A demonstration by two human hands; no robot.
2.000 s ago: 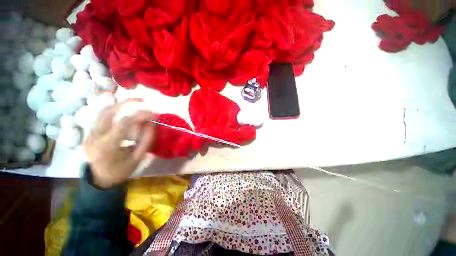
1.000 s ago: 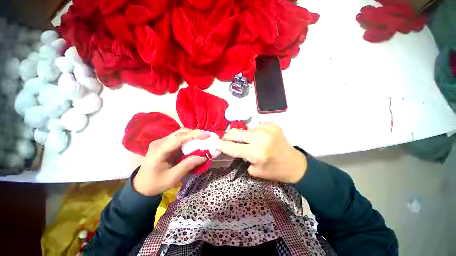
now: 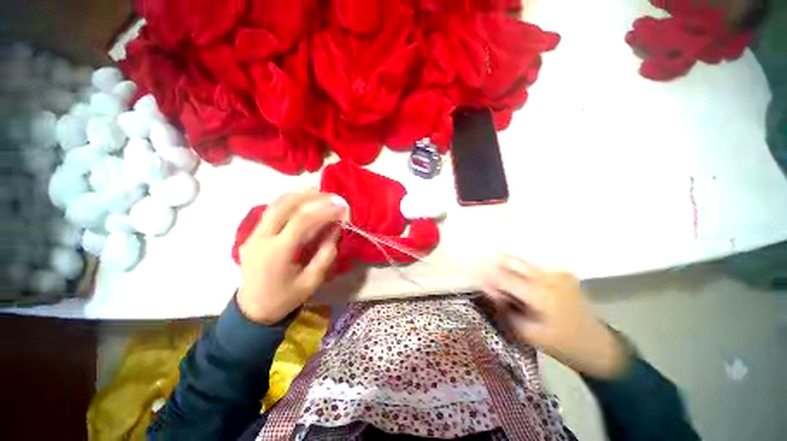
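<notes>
My left hand (image 3: pixel 289 250) is at the near edge of the table, over the left part of a red plush piece (image 3: pixel 367 202). A bit of white pompom (image 3: pixel 339 205) shows at its closed fingertips. White sewing thread (image 3: pixel 384 243) runs from there down to the right in thin lines across the red piece. Another white pompom (image 3: pixel 423 204) lies at the piece's right side. My right hand (image 3: pixel 548 314) is blurred at the table edge, apart from the red piece, fingers curled. A dark patch shows under its fingers; whether it holds something is unclear. No needle can be made out.
A large pile of red plush pieces (image 3: pixel 345 77) covers the far side. White pompoms (image 3: pixel 121 168) are heaped at left. A round gadget (image 3: pixel 425 159) lies beside a smartphone (image 3: pixel 480 157). Separate red pieces (image 3: pixel 690 43) lie upper right. A yellow sack (image 3: pixel 138 379) is below left.
Both hands were together at the pompom one second ago. My right hand has moved away to the right and my left hand slightly up; thread now shows between them. Earlier, my left hand was farther left.
</notes>
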